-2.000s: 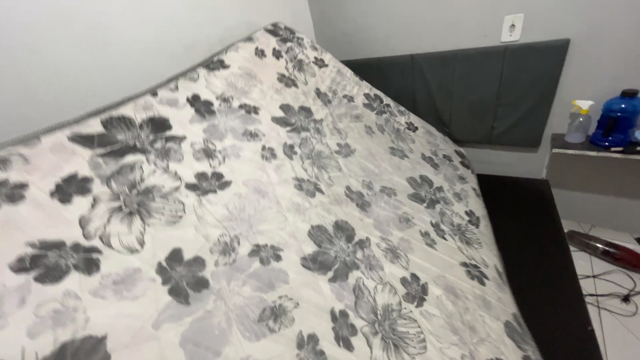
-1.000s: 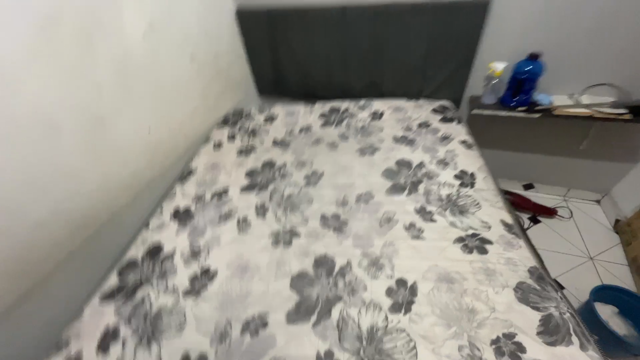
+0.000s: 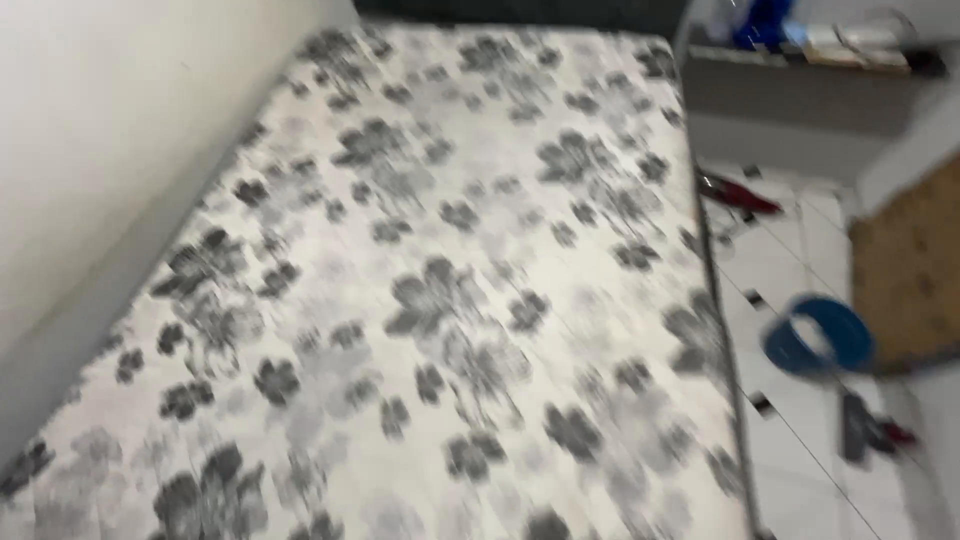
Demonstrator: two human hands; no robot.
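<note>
A mattress with a grey and white floral cover (image 3: 480,247) lies flat and fills most of the head view, reaching from the bottom edge up to a dark headboard (image 3: 525,12). Its left side runs along the pale wall, and its dark-edged right side borders the tiled floor. The picture is blurred. Neither my left hand nor my right hand is in view.
Right of the mattress, a blue bucket (image 3: 855,330) stands on white floor tiles (image 3: 780,277). A red and dark object (image 3: 739,193) lies farther back, and a grey and red item (image 3: 862,431) nearer. A wall shelf (image 3: 750,56) holds a blue bottle (image 3: 763,22). A brown panel (image 3: 911,277) is at the right.
The mattress, tilted up at its far left two seconds ago, now lies flat. The view has swung down and to the right, showing more floor and the whole bucket.
</note>
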